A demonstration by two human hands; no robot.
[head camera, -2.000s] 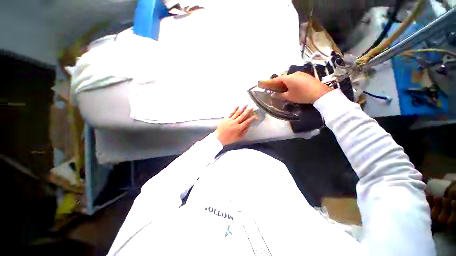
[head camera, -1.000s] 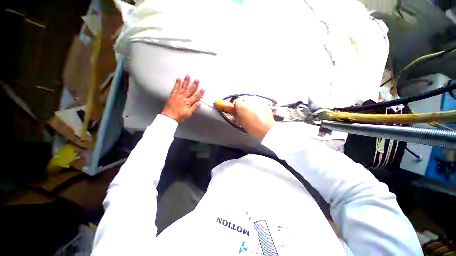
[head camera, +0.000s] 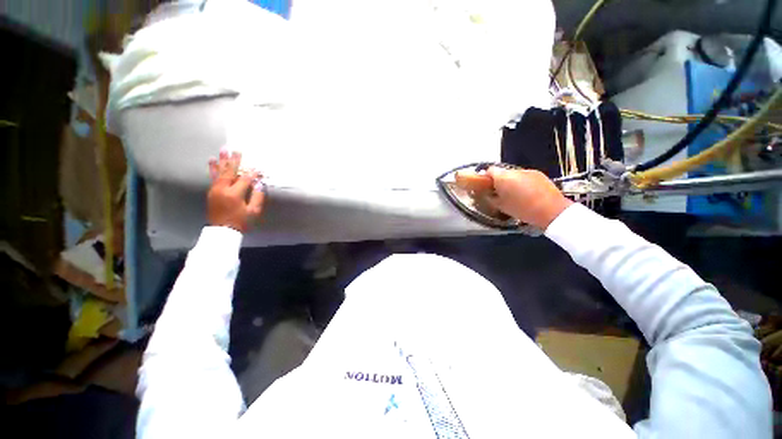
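Note:
The white garment piece lies on the padded ironing table, its near edge along the table's rounded front. It is overexposed and blends with the cover. My right hand grips the orange-brown handle of the steam iron, which is at the table's front edge, right of centre, its tip pointing left. My left hand is at the piece's left front corner, fingers bent at the cloth. Whether the fingertips pinch the cloth or only press on it cannot be told.
A bunched cover cloth lies at the table's left end. The black iron rest with pale cords is at the right end. A yellowish steam hose and a braided line run right from the iron. A cardboard box is below right.
The view has shifted. The iron in my right hand is now farther right along the front edge, nearer the rest. My left hand is farther from the iron, at the cloth's left corner, with fingers more bent.

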